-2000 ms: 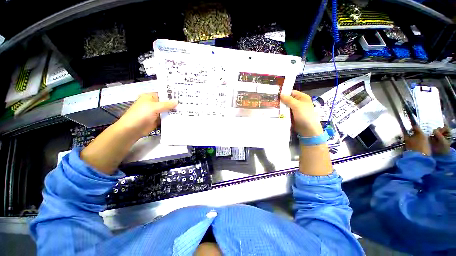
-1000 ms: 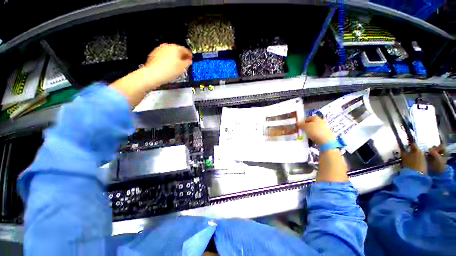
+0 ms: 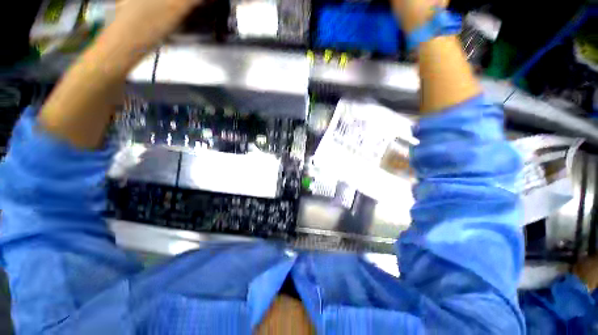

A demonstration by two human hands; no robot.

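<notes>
The frame is blurred. My left hand (image 3: 157,8) reaches up to the top edge, where its fingers are cut off or too blurred to read. My right hand (image 3: 418,12), with a light blue wrist strap (image 3: 434,29), is at the top edge beside the bright blue components (image 3: 359,27); its fingers are cut off. The black circuit board (image 3: 203,211) lies in front of me, with long silver-white heatsinks (image 3: 229,173) on it. The instruction sheet (image 3: 357,141) lies tilted right of the board, partly behind my right sleeve.
A shelf edge (image 3: 275,69) runs behind the board, with small yellow-black components (image 3: 328,59) on it. Another printed sheet (image 3: 547,196) lies at the right. A neighbour's blue sleeve (image 3: 565,302) shows at the lower right. The metal rail (image 3: 341,241) runs along the front.
The view has shifted closer to the board. My right hand has let go of the instruction sheet and moved up to the bins. My left hand has moved to the top edge. The sheet lies more tilted.
</notes>
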